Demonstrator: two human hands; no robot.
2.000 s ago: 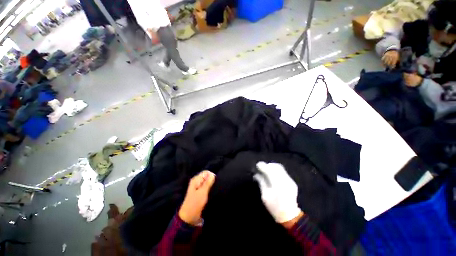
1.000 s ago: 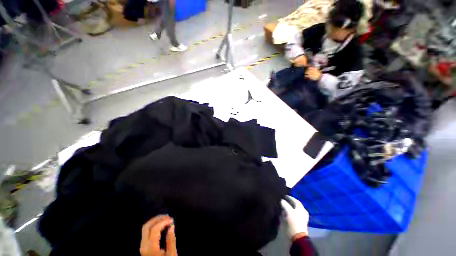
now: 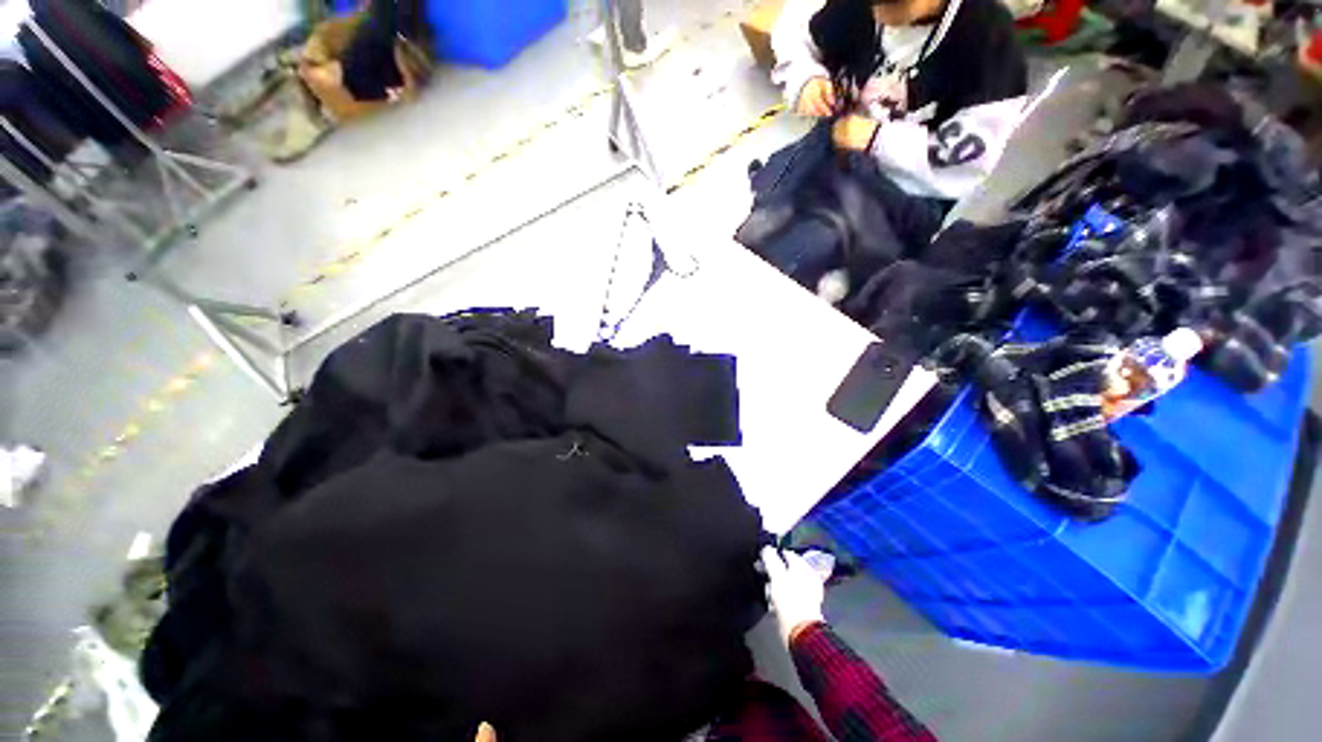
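A large black garment heap (image 3: 493, 565) covers the near side of the white table and fills the lower left and middle. My right hand (image 3: 793, 583), in a white glove, is at the heap's right edge, beside the table's near corner. A small dark and pale thing (image 3: 824, 561) shows by its fingers; I cannot tell what it is or whether the hand grips it. Only a fingertip of my left hand (image 3: 486, 734) shows at the bottom edge, over the black cloth; the rest is cut off.
The white table (image 3: 790, 341) bears a hanger (image 3: 648, 276) and a smartphone (image 3: 871, 387). A blue crate (image 3: 1073, 536) at the right holds plaid garments (image 3: 1066, 420) and a plastic bottle (image 3: 1160, 365). A person (image 3: 906, 102) handles dark cloth across the table. A metal rack (image 3: 464, 261) stands behind.
My view has turned right, bringing the blue crate into view. My hands have parted from over the heap: the right to its right edge, the left almost out of the picture at the bottom.
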